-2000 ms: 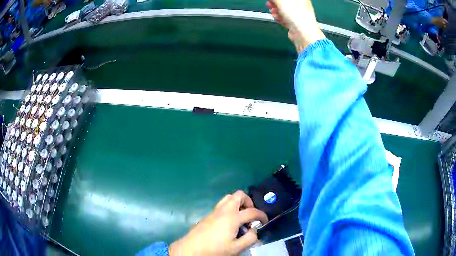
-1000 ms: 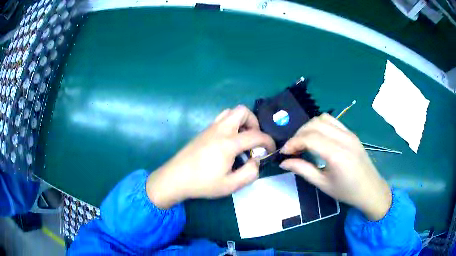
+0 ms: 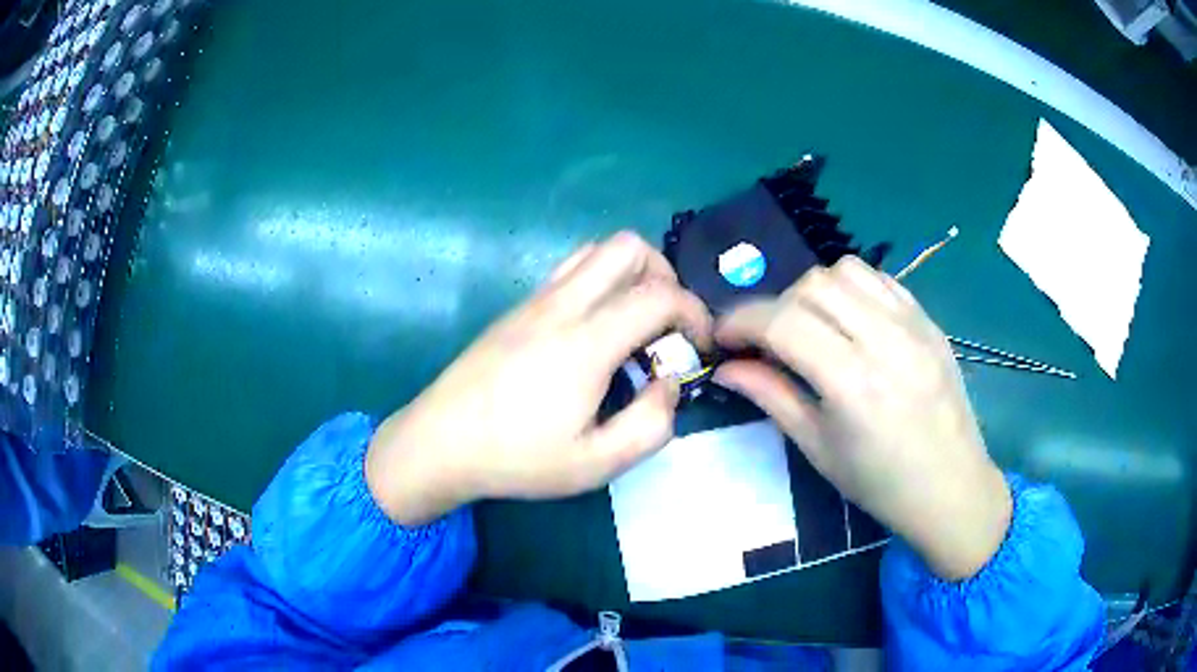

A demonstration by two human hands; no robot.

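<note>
The black optical module (image 3: pixel 775 236) with a finned edge and a round blue-white label lies on the green mat. A small white round motor (image 3: pixel 676 355) with thin yellow and dark wires sits at its near side, between my hands. My left hand (image 3: pixel 551 381) has its thumb and index finger around the white motor. My right hand (image 3: pixel 866 394) has its thumb and fingertips close together at the wires beside the motor; its fingertips partly hide what they pinch. A thin wire (image 3: pixel 924 255) with a small white plug sticks out beyond my right hand.
A white liner sheet (image 3: pixel 702 505) with black pads lies below the module. Tweezers (image 3: pixel 1011 357) and a torn white paper (image 3: pixel 1076 250) lie at the right. Clear trays of round parts (image 3: pixel 66 171) stand at the left. A white rail (image 3: pixel 971 53) curves along the far side.
My right hand has come back from reaching over the far rail to the motor wires. My left hand stays at the motor. The view has tilted down.
</note>
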